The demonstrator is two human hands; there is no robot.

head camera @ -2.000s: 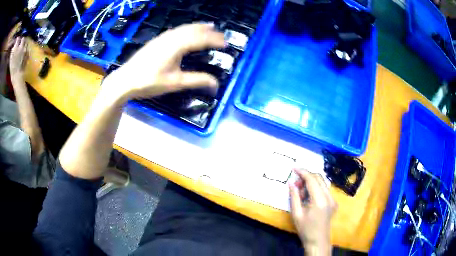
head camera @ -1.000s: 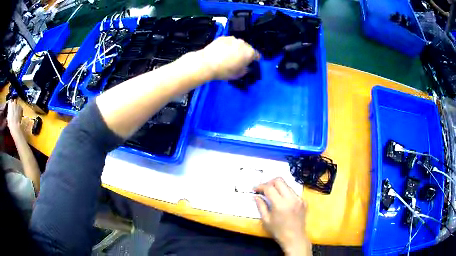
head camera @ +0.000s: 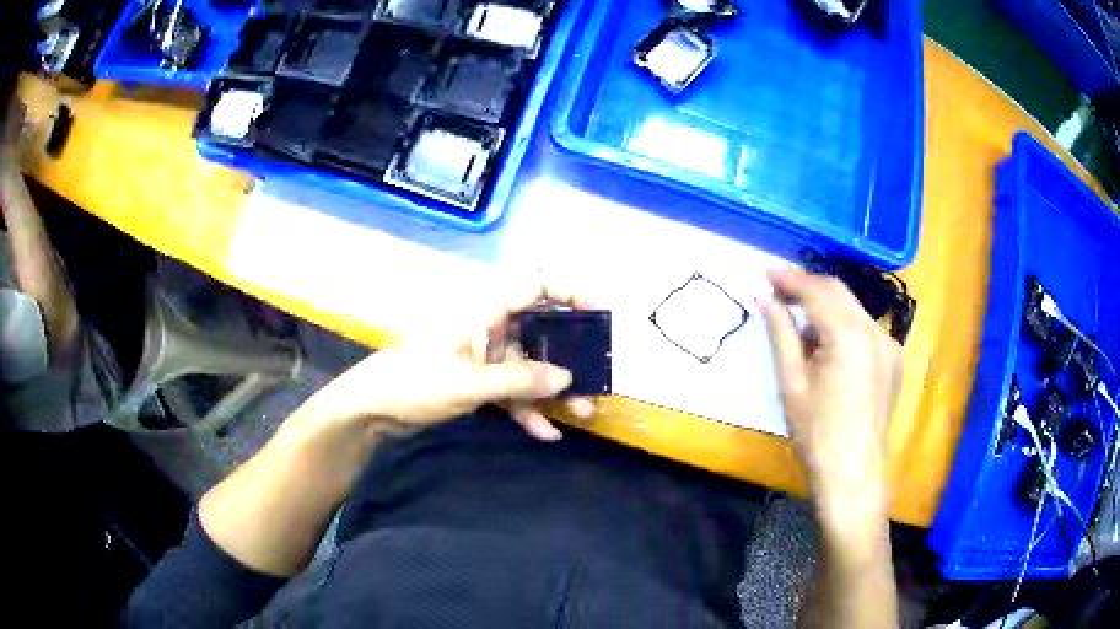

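My left hand holds a square black housing shell above the table's front edge, thumb on its face. A thin black sealing ring, roughly square, lies on the white work sheet. My right hand is just right of the ring, thumb and fingers apart, slightly blurred; I see nothing in it. The pile of sealing rings is partly hidden behind my right hand.
A blue tray of laid-out housings is at the upper left. The blue supply tray holds a few loose housings in view. A blue tray of cabled units is at far right. Another person's arm is at the left edge.
My left hand has come back from the supply tray with a housing in it. My right hand has moved off the sealing ring to its right and opened. The camera view has shifted.
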